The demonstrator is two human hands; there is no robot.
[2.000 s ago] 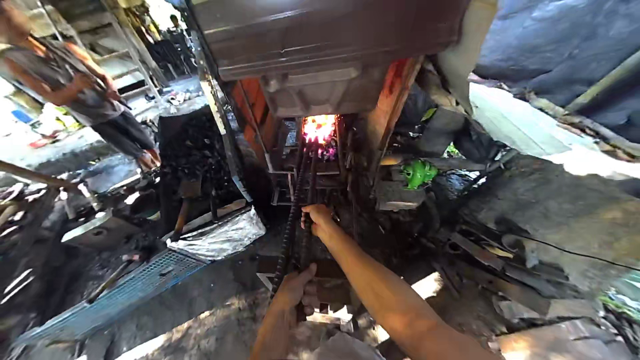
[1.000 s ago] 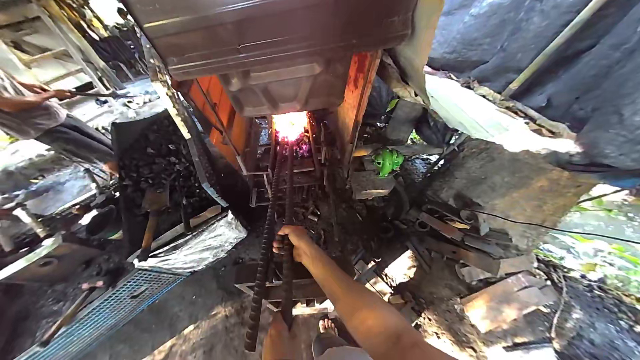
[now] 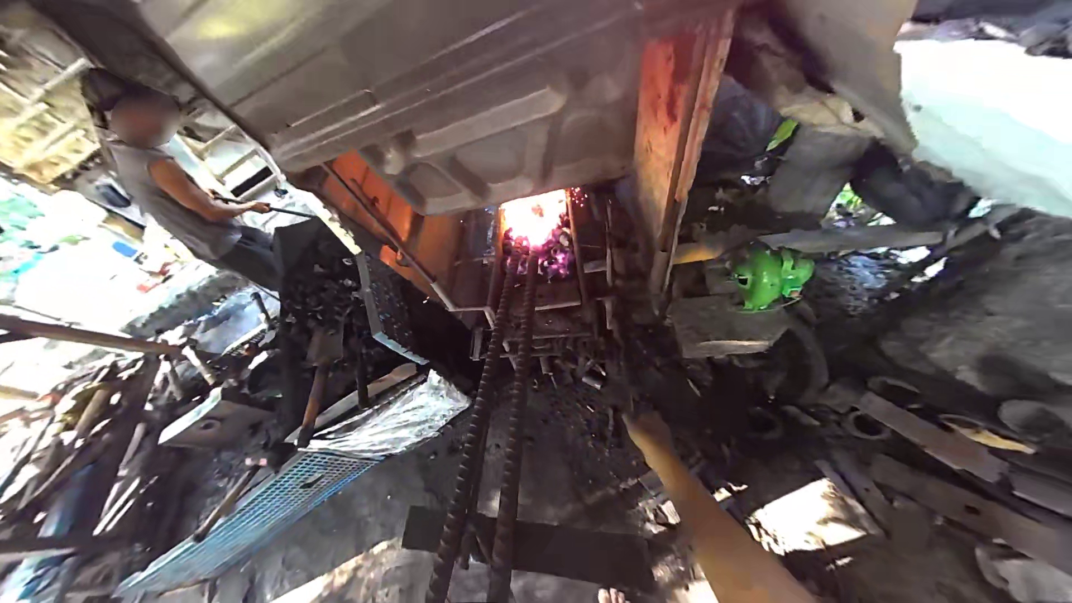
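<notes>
Two long ribbed steel bars point(image 3: 512, 419) run from the bottom edge up to the burning coals point(image 3: 536, 226) of a forge, their far ends at the fire. My right hand point(image 3: 646, 431) is to the right of the bars, apart from them. It is blurred and dark around the fingers, beside thin dark rods that lead up toward the forge; whether it grips one cannot be told. My left hand is out of view. The near ends of the bars are cut off by the frame.
A sheet-metal hood point(image 3: 502, 109) hangs over the fire. A green blower point(image 3: 766, 278) stands at right. Coal point(image 3: 322, 285), a blue mesh panel point(image 3: 268, 511) and a hammer point(image 3: 314, 394) are at left. Another person point(image 3: 180, 188) stands behind, holding a thin rod. Scrap metal lies at right.
My right hand has let go of the ribbed bars and moved to their right. My left hand, earlier at the near ends of the bars, has gone out of view.
</notes>
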